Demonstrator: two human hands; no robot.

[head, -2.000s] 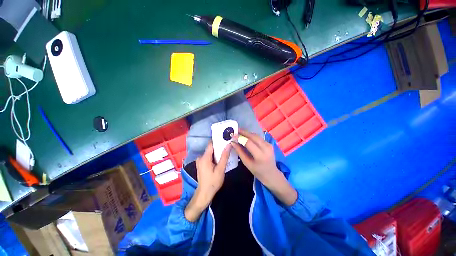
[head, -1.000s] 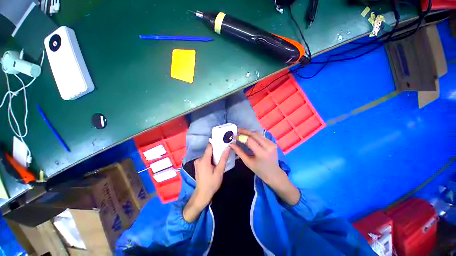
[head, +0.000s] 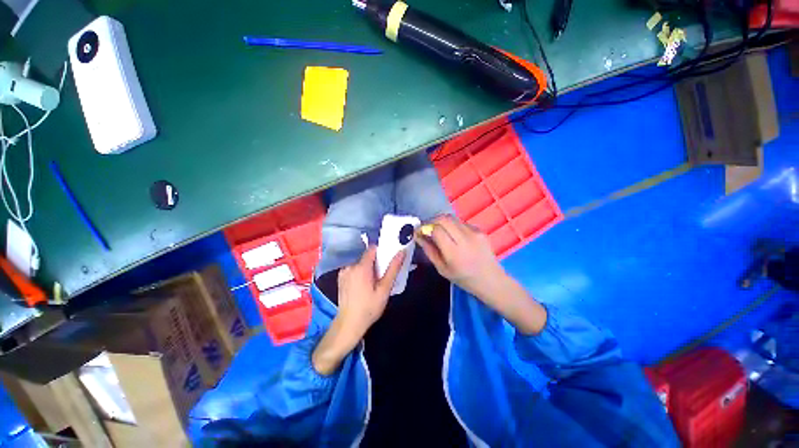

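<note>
A white rounded power bank [head: 393, 254] with a black round spot is held over my lap. My left hand [head: 364, 289] is shut on its lower left side. My right hand [head: 456, 251] is at its upper right edge beside the black spot, with pale yellow on a fingertip. Whether the right fingers grip the unit is too small to tell. A short white piece shows at the unit's left side. A second white power bank [head: 112, 86] lies on the green bench [head: 219, 114] at the left.
On the bench are a yellow card [head: 324, 97], blue sticks [head: 313, 45], a black disc [head: 164, 195], an electric screwdriver [head: 460, 52] and a corded white device [head: 26, 87]. Red trays [head: 504, 188] flank my legs; the left one holds white parts [head: 272, 276]. Cartons [head: 162, 337] stand on the floor.
My right hand has shifted slightly up and away from the black spot to the unit's edge. The unit is tilted a little more to the right. The view has shifted, so bench items appear higher.
</note>
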